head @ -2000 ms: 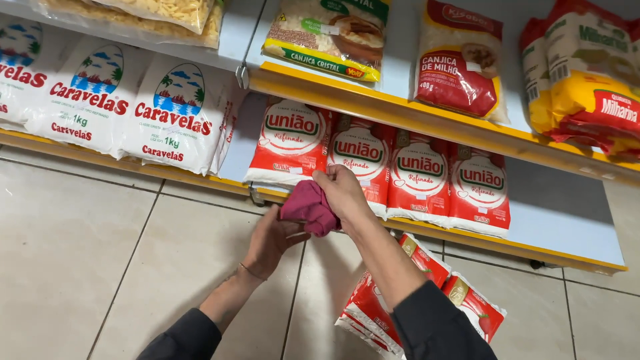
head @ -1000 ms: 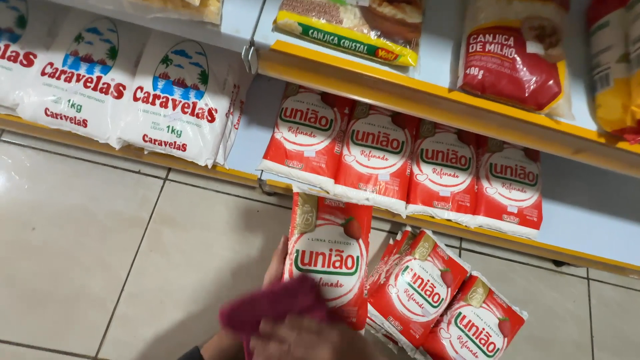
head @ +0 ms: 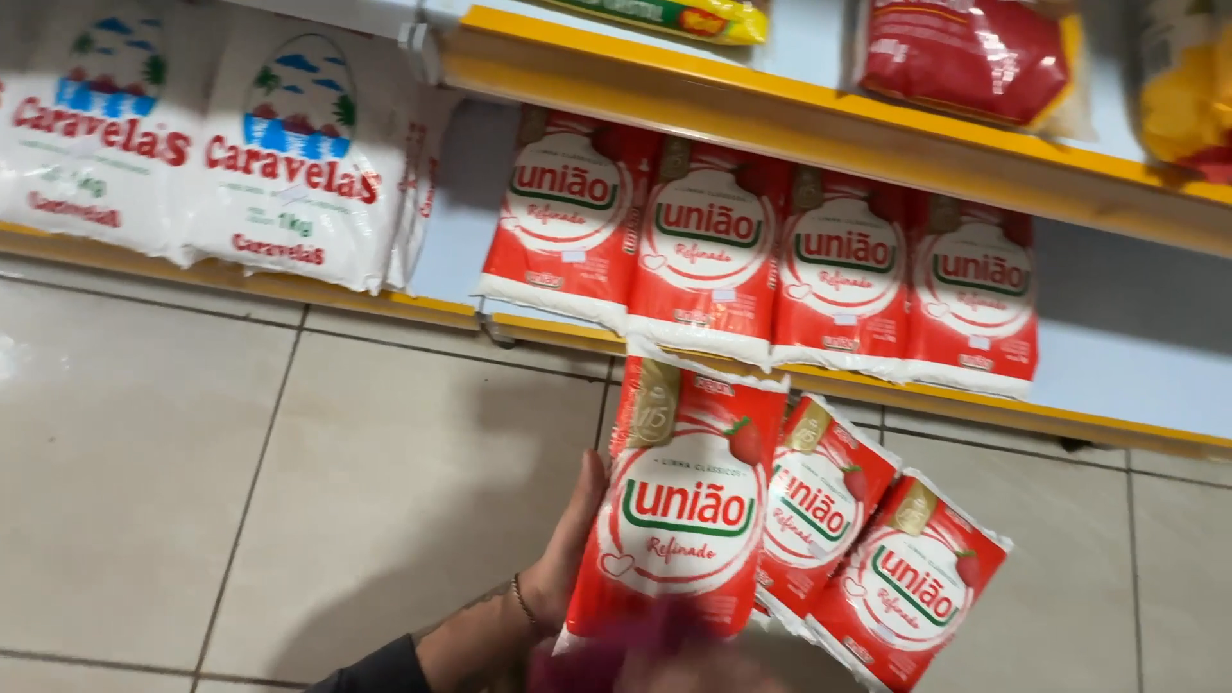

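Observation:
My left hand [head: 568,549] holds a red União sugar bag [head: 688,481] from its left side and from below, its thumb along the edge. At the lower end of this bag, my right hand [head: 693,669], blurred, has a magenta cloth [head: 616,654] against the front. Beyond it, several União bags [head: 707,245] stand in a row on the bottom shelf. Right of the held bag, more red bags [head: 900,577] lie stacked low over the floor, partly overlapping.
White Caravelas sugar bags [head: 289,164] fill the bottom shelf at the left. A yellow-edged upper shelf [head: 770,115] overhangs the row and carries a red Canjica bag [head: 962,58] and other packets. Light floor tiles [head: 414,462] lie below.
Two seconds ago both hands held only the cloth; a second ago a União bag was in my left hand. The cloth has since moved from the bag's left side to its lower front.

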